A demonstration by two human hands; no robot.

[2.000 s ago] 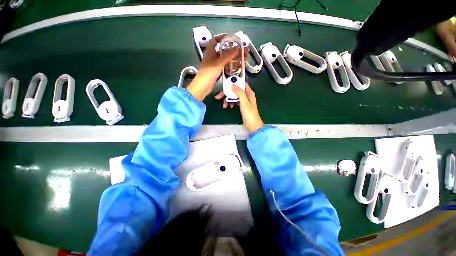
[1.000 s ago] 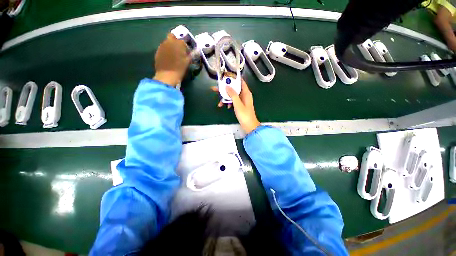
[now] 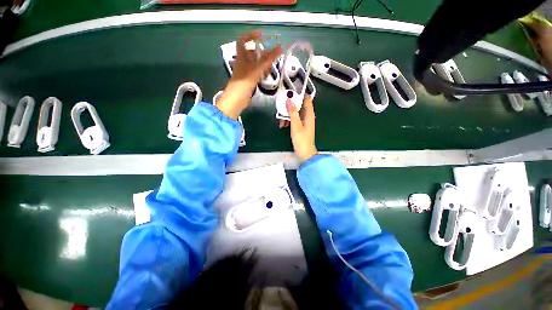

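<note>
My right hand (image 3: 301, 124) holds a white loop-shaped housing (image 3: 290, 104) by its solid end, loop pointing away from me, above the green conveyor belt (image 3: 339, 128). The dark round dot shows beside my thumb. My left hand (image 3: 249, 63) is over the belt just left of the held housing, fingers spread and somewhat blurred. It covers parts of the housings under it, and no held thing shows in it. Another housing (image 3: 177, 124) lies on the belt beside my left sleeve. One more is partly hidden behind that sleeve.
More housings lie along the belt on both sides. One housing (image 3: 237, 217) is on the white sheet (image 3: 275, 247) before me. Several rest on the right sheet (image 3: 525, 212), near a round speckled clump (image 3: 419, 203). A black arm (image 3: 466, 33) hangs at upper right; a person's arm shows beyond.
My left hand has moved right and opened, away from the housing at the far left of its row. The belt's housings have shifted left. My right hand still holds its housing, slightly further right.
</note>
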